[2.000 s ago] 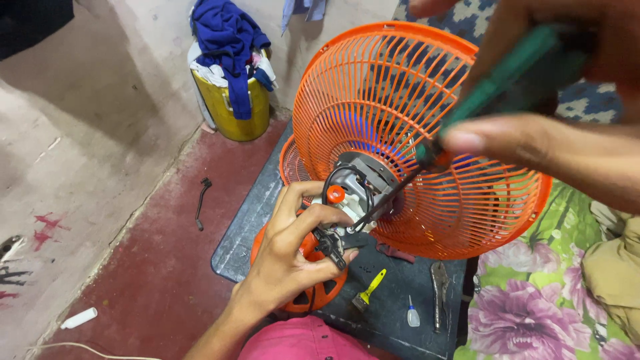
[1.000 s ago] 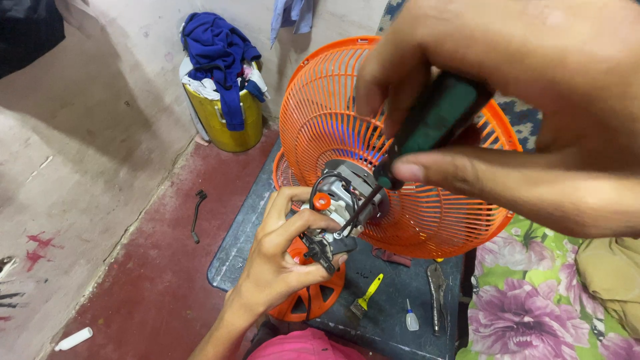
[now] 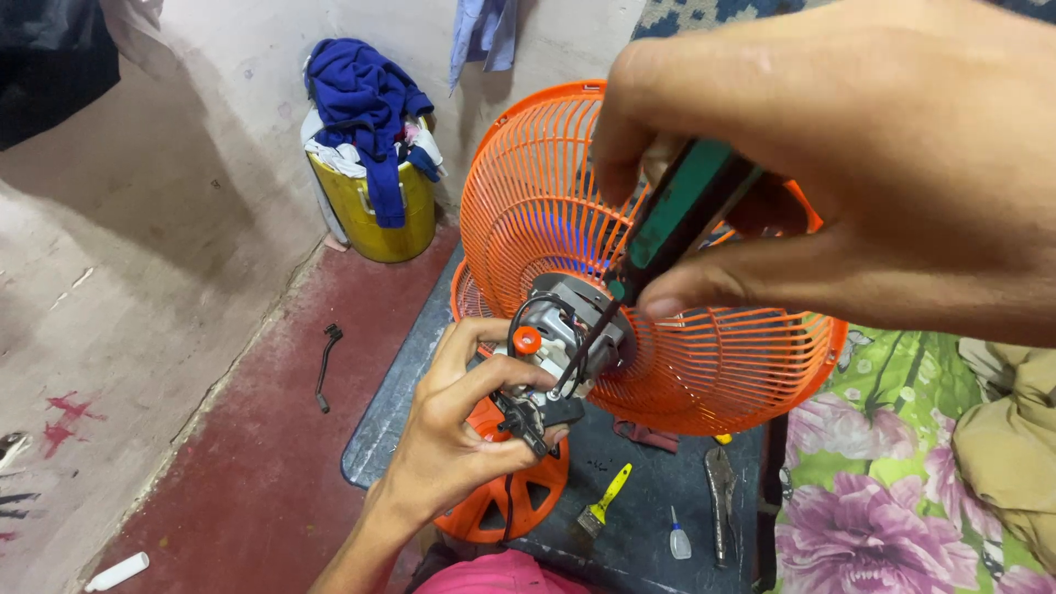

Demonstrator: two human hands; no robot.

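Observation:
My right hand [image 3: 825, 181] grips the green and black handle of a screwdriver [image 3: 672, 219], close to the camera at the upper right. Its shaft slants down to a screw at the rear of the fan motor [image 3: 549, 318]. My left hand [image 3: 462, 412] holds the motor's rear end and a black plastic part [image 3: 521, 421], fingers around it beside an orange knob [image 3: 526, 340]. The motor is joined to the orange fan grille [image 3: 709, 363], which stands tilted. Below my left hand, the round orange fan base [image 3: 536, 503] is partly hidden.
On the dark table [image 3: 412, 388] lie a yellow-handled brush [image 3: 606, 499], a small bottle with a blue tip [image 3: 679, 536] and locking pliers [image 3: 720, 503]. A yellow bucket [image 3: 379, 214] of clothes stands by the wall. Floral cloth [image 3: 874, 511] is at the right.
My right hand has come lower and further left in view since the first frame, still holding the screwdriver. My left hand keeps its hold at the motor's rear.

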